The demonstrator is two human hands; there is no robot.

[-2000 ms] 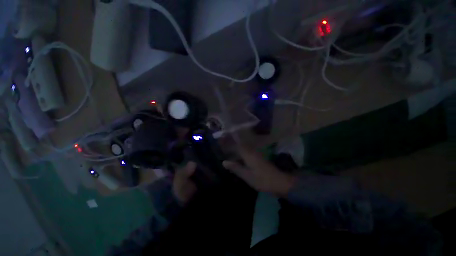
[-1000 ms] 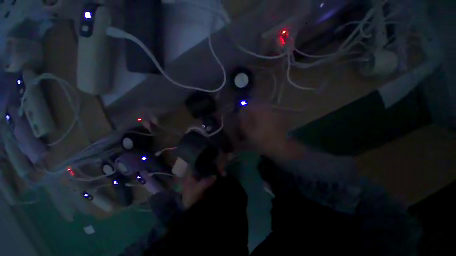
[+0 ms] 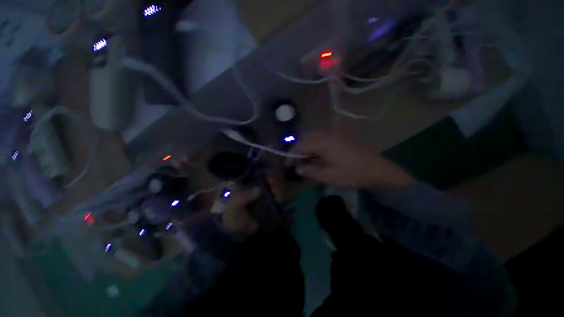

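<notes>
The view is very dark and blurred. My left hand (image 3: 240, 215) is closed around a dark handheld fan; the round dark head (image 3: 227, 165) shows above the fingers, and a small blue light shows beside them. Its handle is hard to make out. My right hand (image 3: 331, 162) is to the right, its fingertips pinching a thin white charging cable (image 3: 267, 147) that runs left over the dark fans. Another dark fan with a pale round centre (image 3: 285, 112) and a blue light lies just above my right fingertips.
White fans (image 3: 111, 93) and pale cords lie on the brown cardboard shelf at the left. Several dark fans (image 3: 156, 184) with blue lights lie at the lower left. A charger with a red light (image 3: 328, 60) and tangled white cords are at the upper right. Green floor (image 3: 427, 139) shows beyond the shelf edge.
My right hand, empty-looking and blurred before, now has the white cable at its fingertips. My left hand stays low with the dark fan, whose head has shifted up and left. The view has shifted slightly.
</notes>
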